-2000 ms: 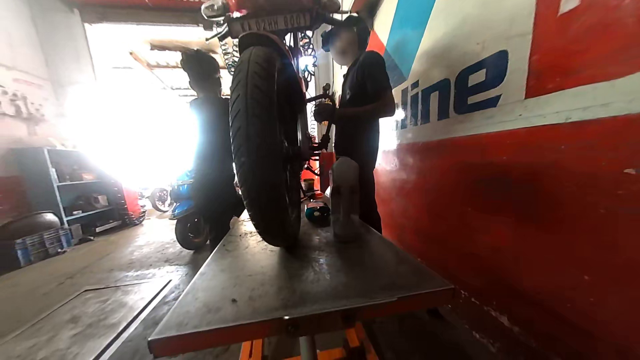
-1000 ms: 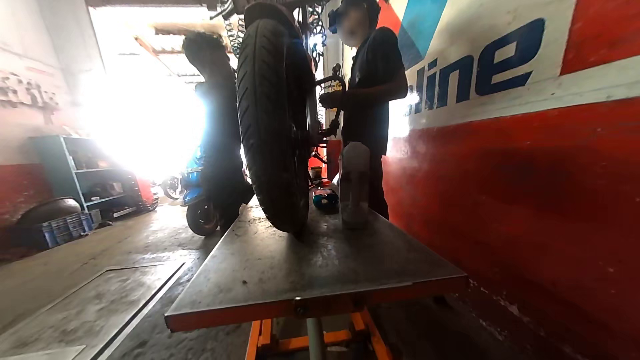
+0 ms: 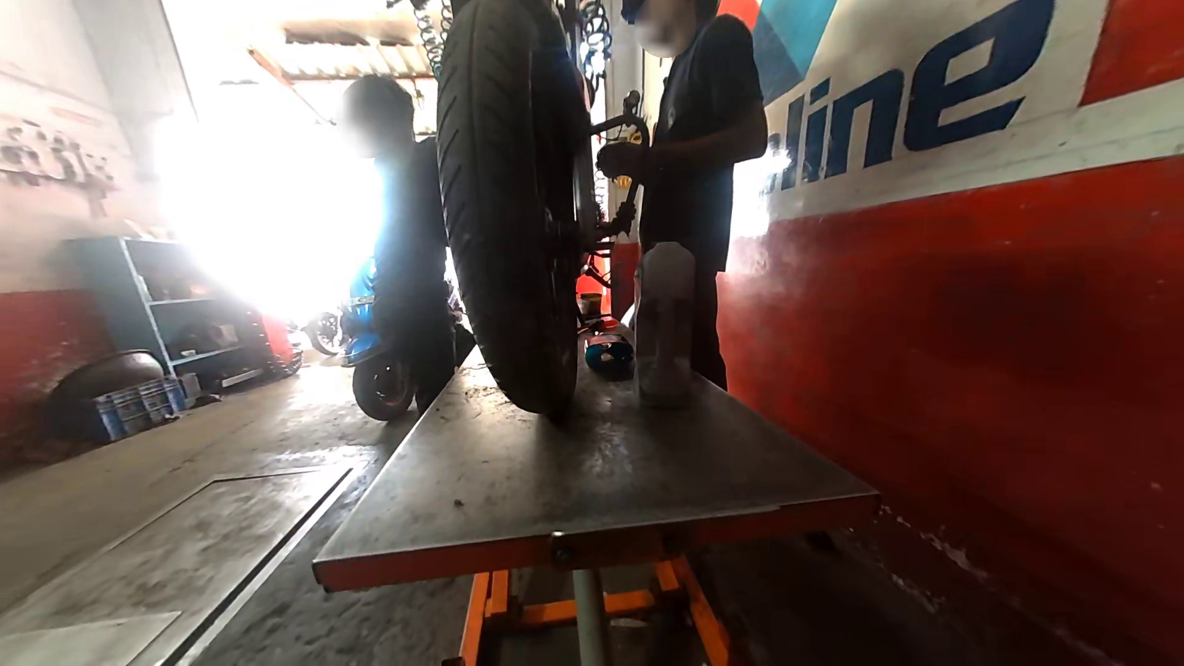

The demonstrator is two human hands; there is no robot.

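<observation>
Neither my left hand nor my right hand is in the head view. Straight ahead, a motorcycle's tyre [image 3: 499, 213] stands upright on a metal lift table [image 3: 592, 481] with an orange frame. Just right of the tyre, a translucent plastic bottle [image 3: 664, 324] stands on the table. Between them, farther back, lies a small teal and dark object [image 3: 609, 351] whose kind I cannot tell. The rest of the motorcycle is mostly hidden behind the tyre.
A person in dark clothes [image 3: 703, 139] stands right of the motorcycle, one hand near its metal parts. Another person [image 3: 407, 250] stands at left by a blue scooter [image 3: 361, 342]. A shelf unit [image 3: 148, 305] and blue crate [image 3: 139, 407] are far left. A red wall [image 3: 971, 342] borders the right.
The view has shifted nearer to the table and lower. The person at left shows the head turned more to the left than two seconds ago.
</observation>
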